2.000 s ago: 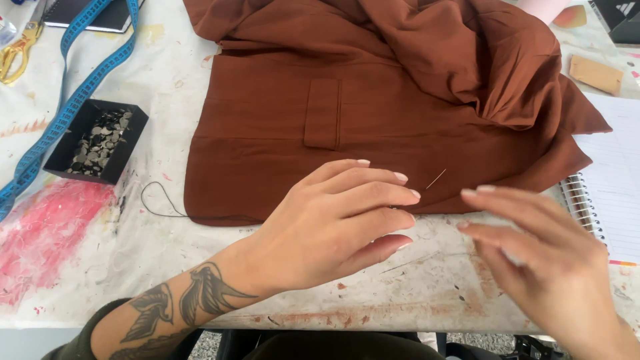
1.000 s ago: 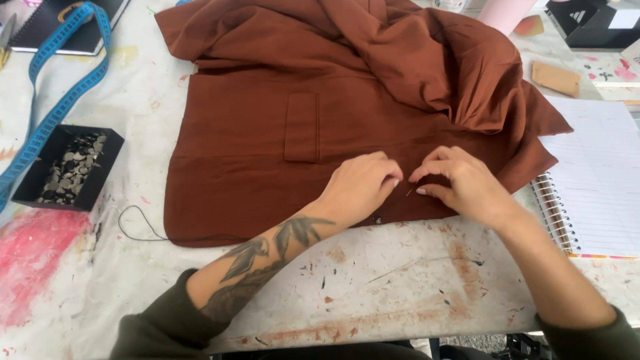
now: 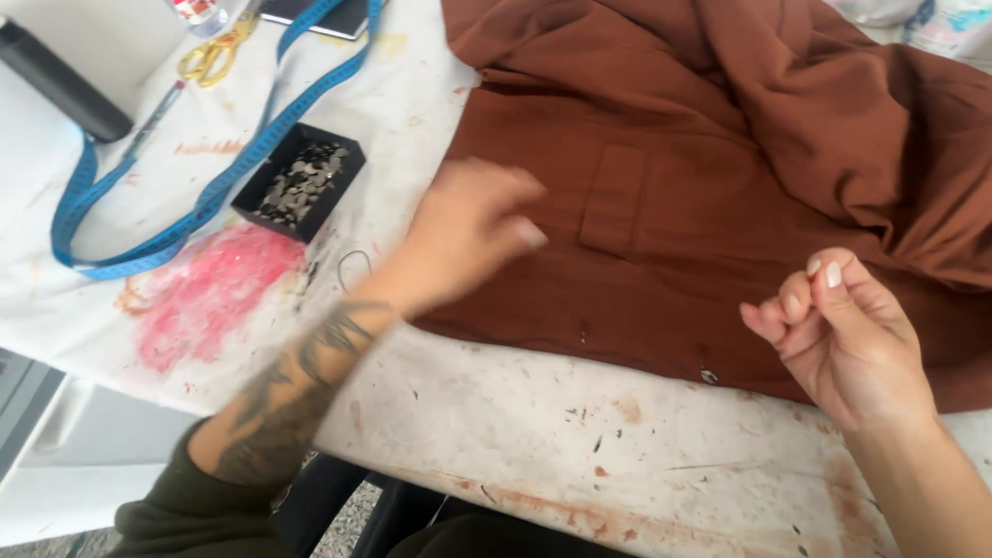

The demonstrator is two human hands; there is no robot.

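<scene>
A rust-brown garment (image 3: 535,287) with a pocket flap (image 3: 612,200) lies spread on the table. My left hand (image 3: 473,221), blurred, is over the garment's left part, fingers apart, with nothing seen in it. To its left stands a black box (image 3: 353,167) of small metal pieces. My right hand (image 3: 845,325) is above the garment's lower right part, thumb and index fingertip pinched together; whether something thin is between them cannot be told. A small shiny fastener (image 3: 708,376) sits at the garment's lower edge. Some dark thread (image 3: 354,267) curls beside my left forearm.
A blue tape measure (image 3: 213,198) loops around the left side. Gold-handled scissors (image 3: 211,60), a black cylinder (image 3: 66,81), a clear bottle (image 3: 203,15) and a black notebook (image 3: 318,17) lie or stand at the back left. The stained cloth (image 3: 496,418) covers the table.
My left hand has moved left, away from my right hand; a second ago they were close together at the garment's lower edge. The view has swung left.
</scene>
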